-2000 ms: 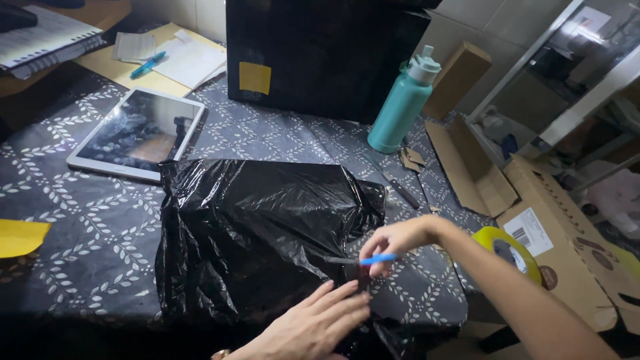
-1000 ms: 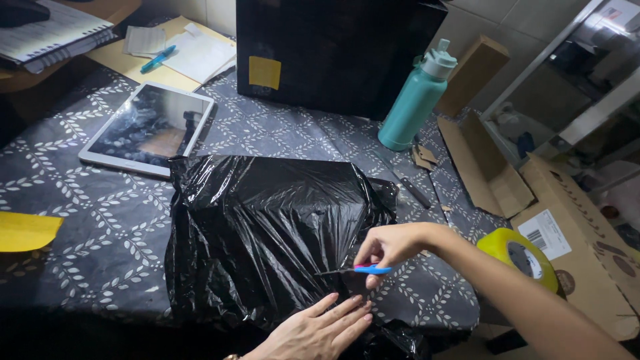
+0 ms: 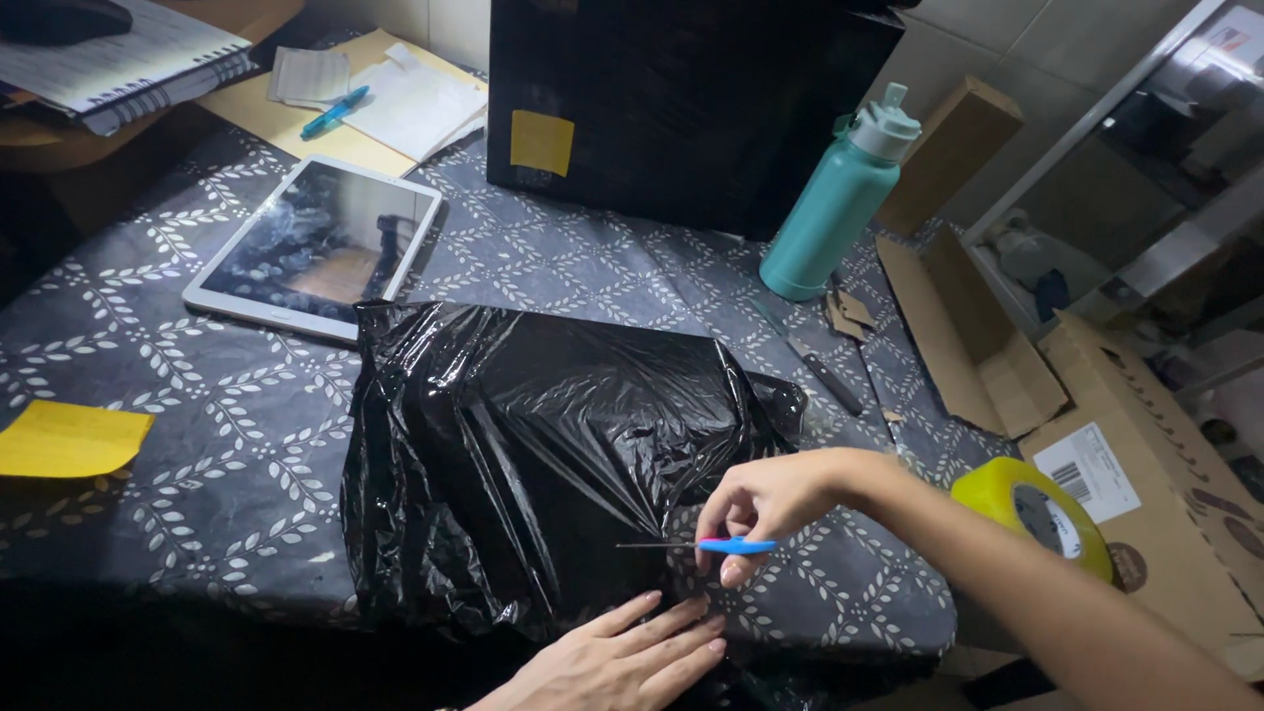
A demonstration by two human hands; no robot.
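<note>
Black plastic film (image 3: pixel 563 415) lies wrinkled over a boxy shape on the patterned tablecloth. My right hand (image 3: pixel 750 513) grips small scissors (image 3: pixel 736 545) by their blue handles, the thin blades pointing left over the lower right of the film. Below it, my left hand (image 3: pixel 632 657) lies flat, fingers extended, on the film's lower edge near the table's front. What lies inside the film is hidden. Whether the blades touch the film I cannot tell.
Behind the film are a tablet (image 3: pixel 316 247), a large black box (image 3: pixel 671 109) and a teal bottle (image 3: pixel 839 197). To the right lie a knife (image 3: pixel 825 375), a yellow tape roll (image 3: pixel 1032 518) and cardboard boxes (image 3: pixel 1165 474). A yellow sticky note (image 3: pixel 74 437) is at the left.
Two seconds ago my right hand held the scissors lower, close by my left hand. Now the hands are farther apart, and the film near the scissors shows a gap with tablecloth visible.
</note>
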